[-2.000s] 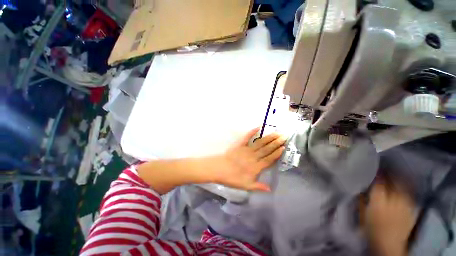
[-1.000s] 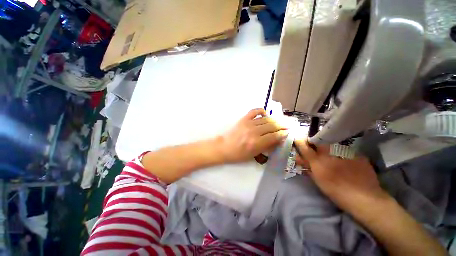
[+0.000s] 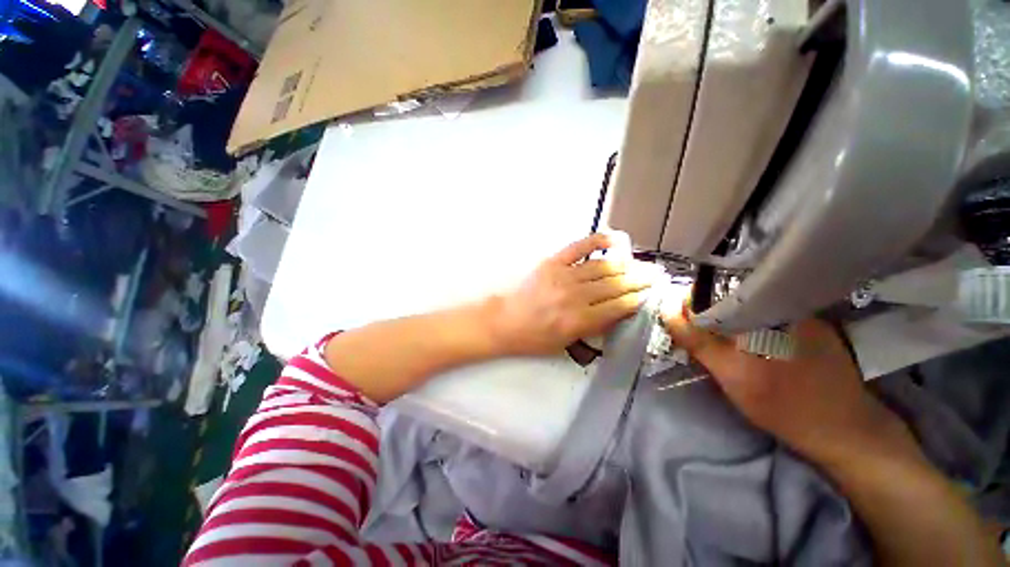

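Grey garment cloth (image 3: 698, 465) lies bunched below the needle area and hangs over the front edge of the table. A flat grey band (image 3: 604, 415) runs from the brightly lit needle area down towards me. My left hand (image 3: 576, 297) lies flat on the band's upper end, left of the needle, fingers pointing at it. My right hand (image 3: 775, 377) is right of the needle, its fingertips pinching the cloth close to it. The presser foot and needle are washed out by the lamp and partly hidden by my fingers.
The sewing machine head (image 3: 687, 133) fills the upper right, with a white ribbed dial (image 3: 985, 295) at the right. The white table (image 3: 432, 222) extends left. Brown cardboard (image 3: 388, 61) stands behind it. Racks and scraps lie over the green floor at left.
My right hand has come up from the blurred cloth at lower right to the needle. My left hand has shifted slightly up. The grey band now shows between my hands.
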